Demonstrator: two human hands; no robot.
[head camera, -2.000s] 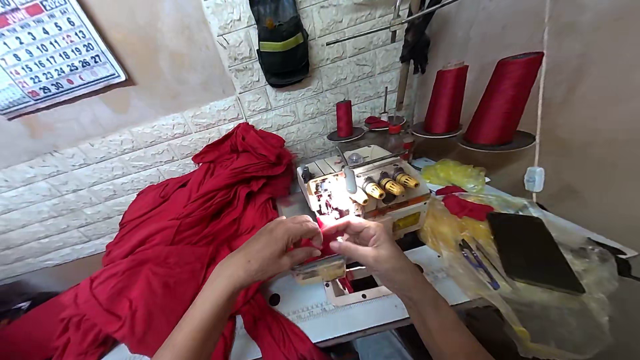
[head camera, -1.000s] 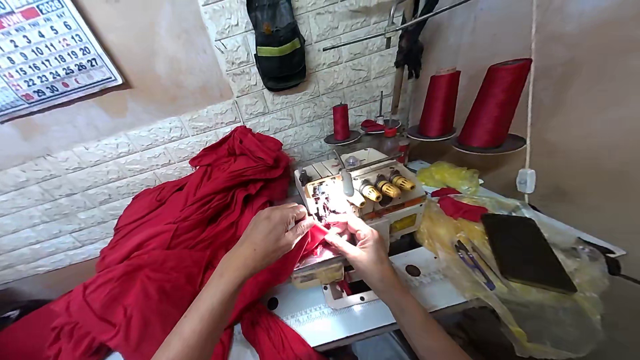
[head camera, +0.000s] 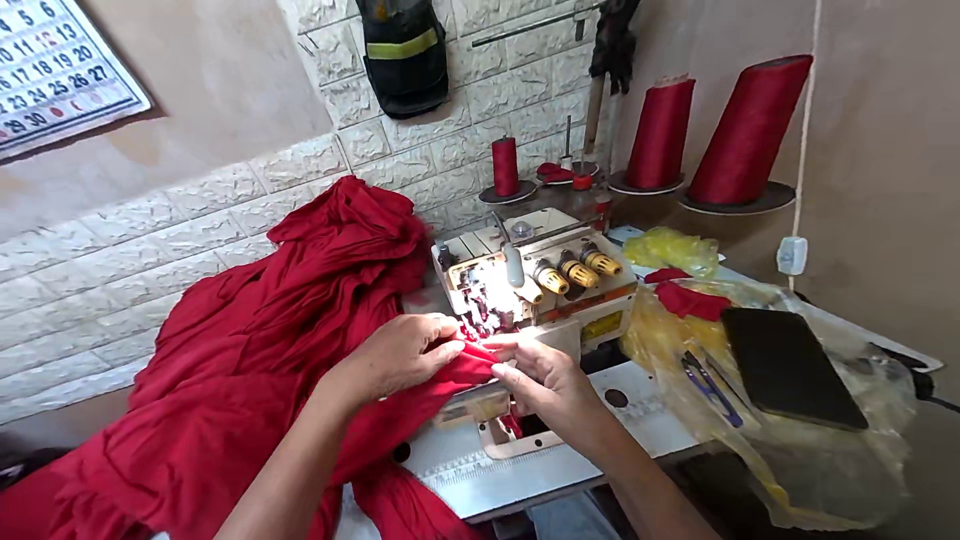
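Red fabric (head camera: 225, 375) lies in a large heap left of an overlock sewing machine (head camera: 555, 292), and a strip of it runs to the lit needle area. My left hand (head camera: 405, 352) pinches the fabric edge between thumb and fingers, just in front of the needle area. Close beside it, my right hand (head camera: 540, 375) holds the same edge from the right, thumb toward me. The fabric stretches taut between both hands. Whether it lies under the presser foot cannot be told, as fingers and glare cover that spot.
Red thread cones (head camera: 660, 135) stand on holders behind the machine. At the right, a clear plastic bag (head camera: 817, 472) lies under a black phone (head camera: 795, 367) and purple-handled thread snips (head camera: 712, 390). A yellow plastic bag (head camera: 671, 251) sits behind. A power cord with a switch (head camera: 792, 255) hangs there.
Both hands stay at the needle area with the fabric between them. The red edge lay folded up between the fingers a second ago and now stretches flatter, toward the right hand.
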